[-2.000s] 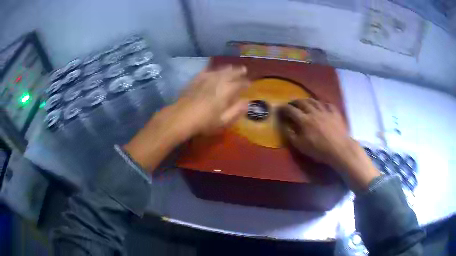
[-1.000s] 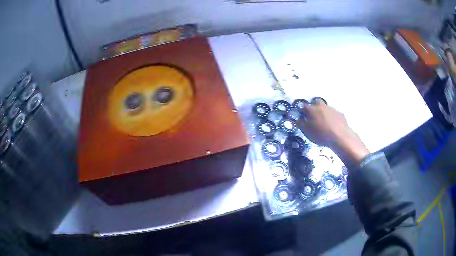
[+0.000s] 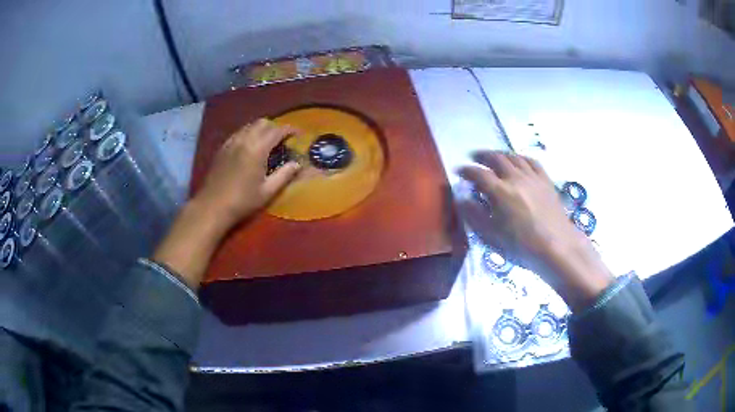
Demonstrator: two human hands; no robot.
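A dark ball bearing [image 3: 330,151] lies on the yellow-orange work plate [image 3: 326,201], right of centre. My left hand [image 3: 238,173] is over the plate's left side, with thumb and fingertips around a second bearing [image 3: 278,158], which they partly hide. My right hand [image 3: 524,205] is over the far left part of the clear blister tray [image 3: 481,354], fingers bent and blurred; whether it holds a bearing cannot be told. Bearings show in the tray around and below this hand.
The red-brown fixture box [image 3: 322,249] surrounds the plate. A tall clear tray stack [image 3: 113,209] with rows of bearings stands at left. A strip with yellow-orange patches [image 3: 310,66] lies behind the box. An orange-brown box [image 3: 713,105] is at far right.
My left hand has come into view over the plate. Dark bearings now show where only two grey spots were seen one second ago. My right hand has moved to the tray's box side.
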